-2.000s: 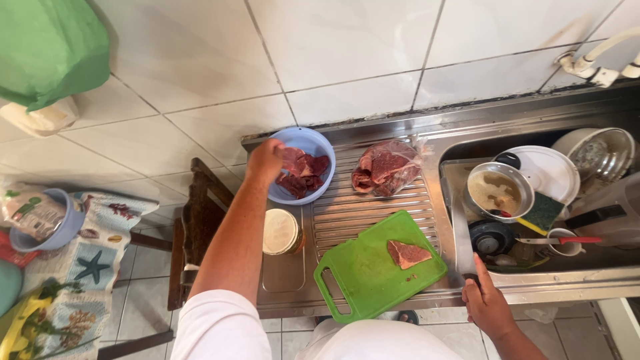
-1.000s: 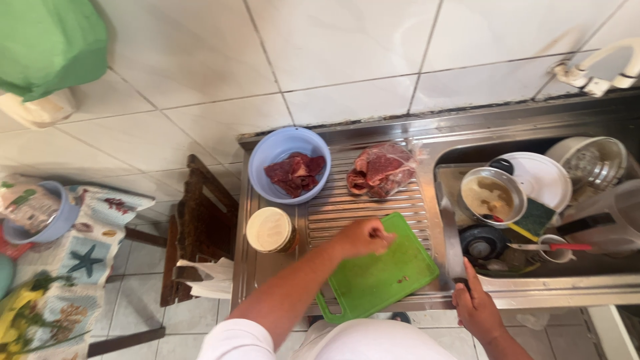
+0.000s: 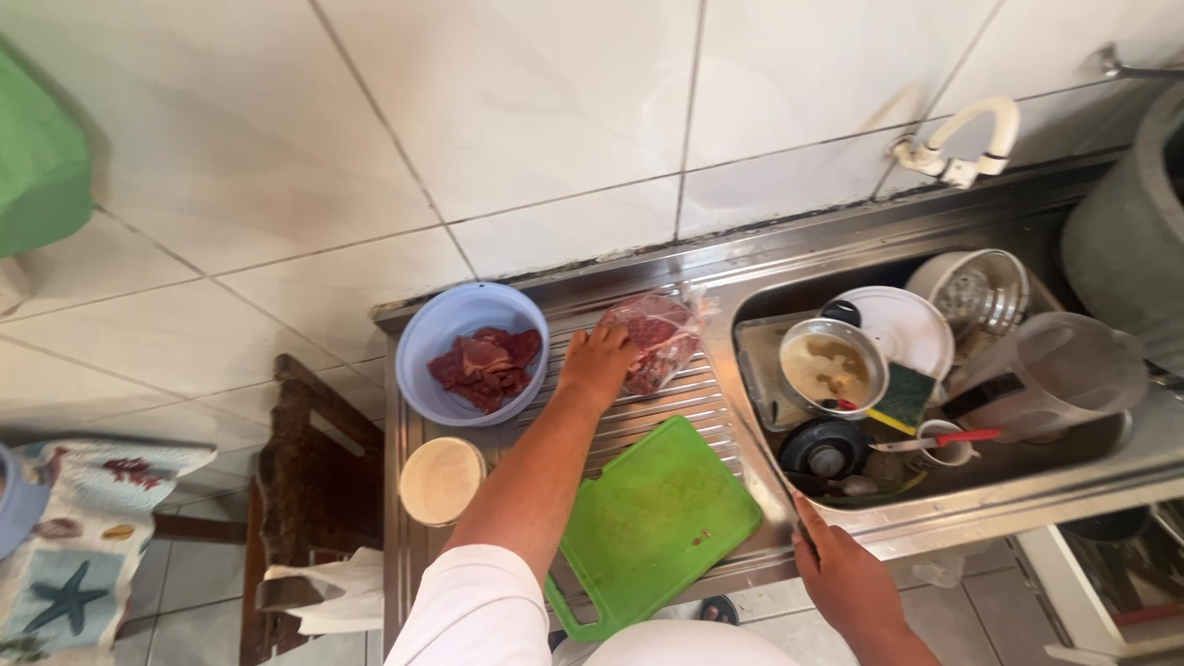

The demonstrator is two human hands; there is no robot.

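Note:
My left hand (image 3: 597, 368) reaches over the ribbed drainboard, its fingers on the near left side of raw meat in a clear plastic bag (image 3: 659, 342); whether they grip it is hidden. My right hand (image 3: 844, 569) is closed around the handle of a knife (image 3: 772, 462), whose blade points up and left beside the sink rim. Between the hands lies a green cutting board (image 3: 661, 518) with small meat scraps on it. Pieces of raw meat (image 3: 486, 368) rest in a blue plastic bowl (image 3: 418, 319) left of the bag.
A lidded round tub (image 3: 442, 481) stands at the drainboard's left. The sink (image 3: 1101, 435) holds a pot (image 3: 832, 365), a red-handled knife (image 3: 962, 438), a sponge (image 3: 904, 398) and a clear jug (image 3: 1045, 375). A wooden chair (image 3: 296, 481) is at left.
My left hand has moved from above the cutting board to the bagged meat. The meat piece seen on the board two seconds ago is gone from it. My right hand still holds the knife.

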